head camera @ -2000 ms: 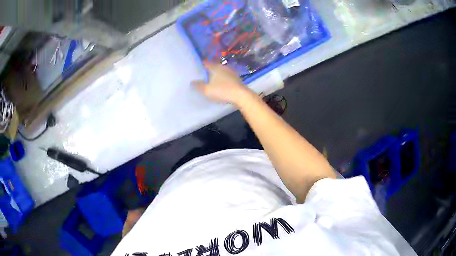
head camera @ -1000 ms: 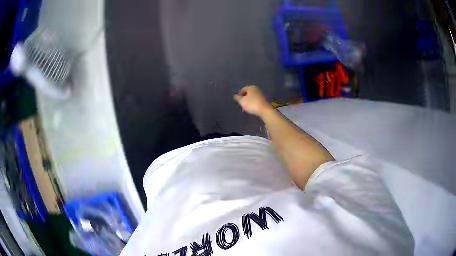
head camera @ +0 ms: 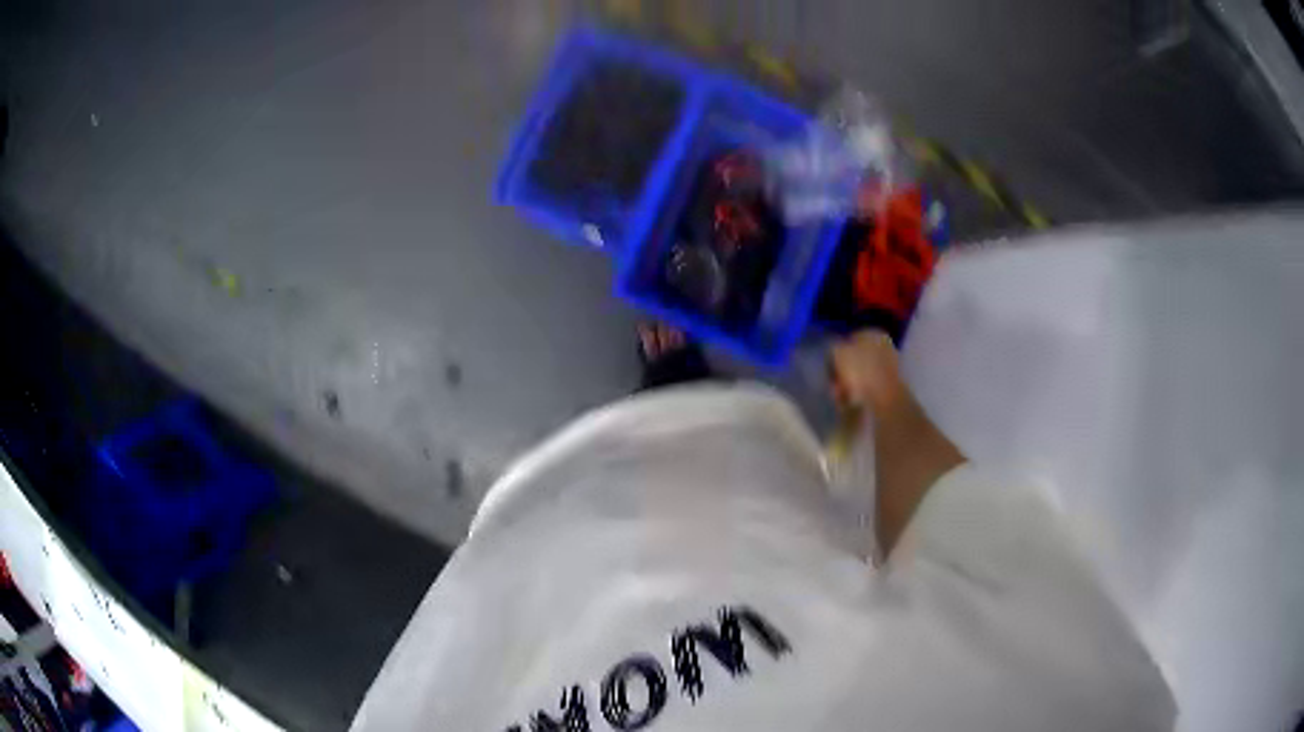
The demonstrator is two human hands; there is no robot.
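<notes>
My right hand (head camera: 865,375) is small and blurred, at the near edge of a dark bin holding bright orange parts (head camera: 894,260). Its fingers are not clear, and I cannot tell whether it grips anything. My left hand is not in view. Left of the orange parts, a blue tote (head camera: 704,312) stands on the floor with dark and reddish items and clear plastic inside. Another blue tote (head camera: 541,150) adjoins it, with a dark interior.
A large white surface (head camera: 1087,358) lies to the right. More blue totes (head camera: 179,493) are at the lower left, beside a white bench edge (head camera: 107,622). Grey floor (head camera: 358,258) with yellow marks surrounds the totes. A dark shoe or foot (head camera: 669,355) shows past my shirt.
The view has turned away from the bench to the floor totes, which now appear nearer. My right hand has moved from above the open floor to beside the orange parts.
</notes>
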